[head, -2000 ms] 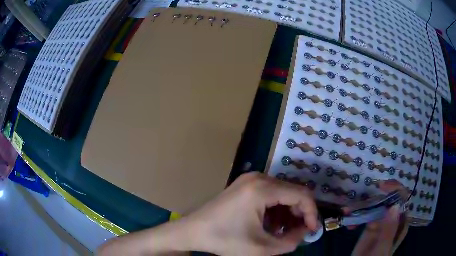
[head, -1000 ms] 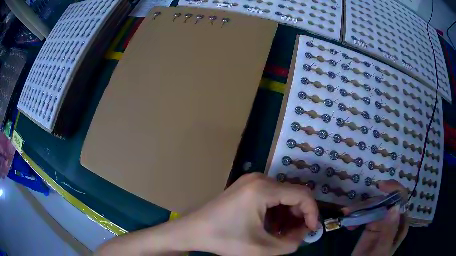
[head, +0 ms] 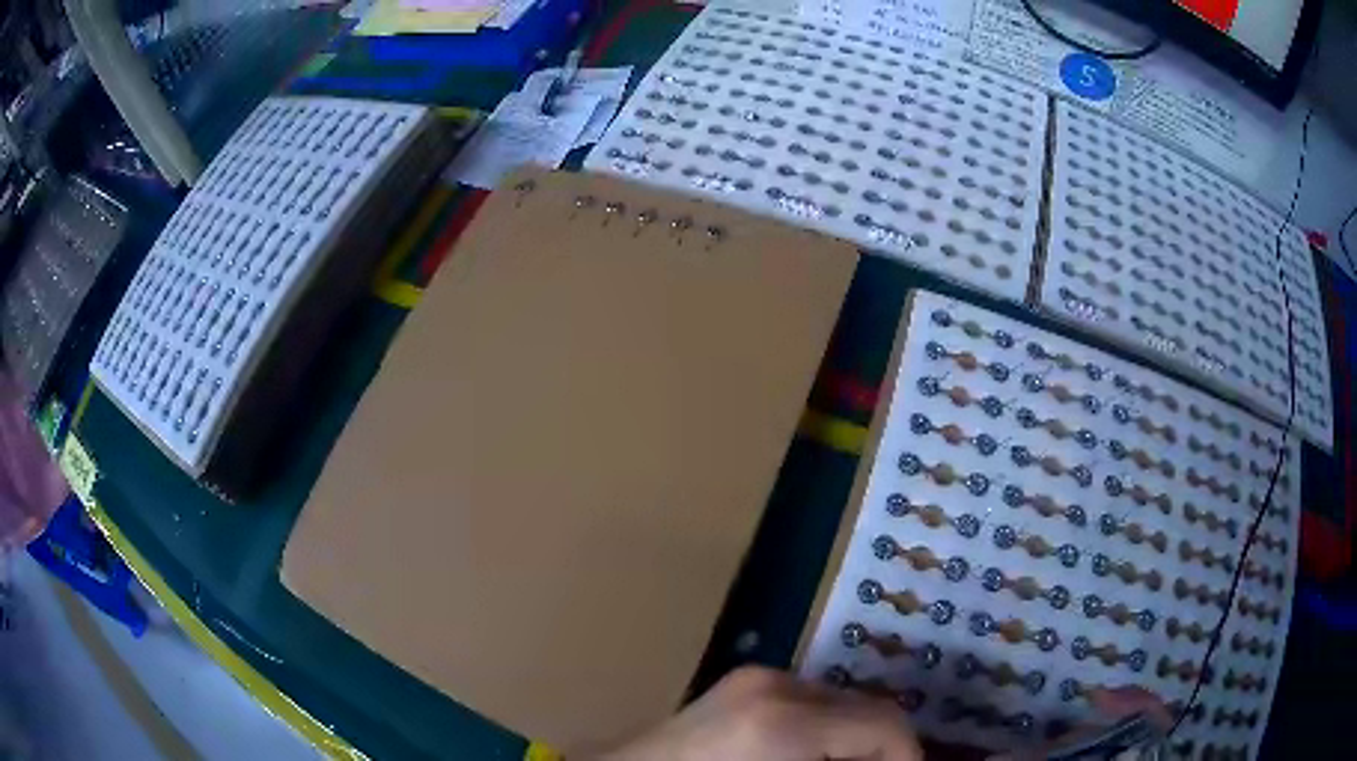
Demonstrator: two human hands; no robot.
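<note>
My left hand (head: 774,723) is cut off by the bottom edge; only its back and knuckles show, and its fingertips are hidden. My right hand (head: 1134,705) is mostly below the picture; a finger shows against the grey, shiny handheld tool (head: 1109,739), over the lower part of the white holding board (head: 878,520). That board carries rows of dumbbell-shaped marks with round metallic parts. The brown board (head: 566,446) lies left of it, with a short row of small components (head: 646,217) along its far edge.
A stack of white boards (head: 268,223) stands at left. More white boards (head: 833,127) lie beyond, with paper slips (head: 543,119) beside them. A monitor (head: 1235,37) is at the upper right. A thin dark cord (head: 1283,402) crosses the right-hand boards. Pink cloth (head: 23,468) shows at the left edge.
The view has tilted up, so the boards sit lower and the monitor and papers show. Both hands are now largely cut off; the white disc and brass piece are out of view.
</note>
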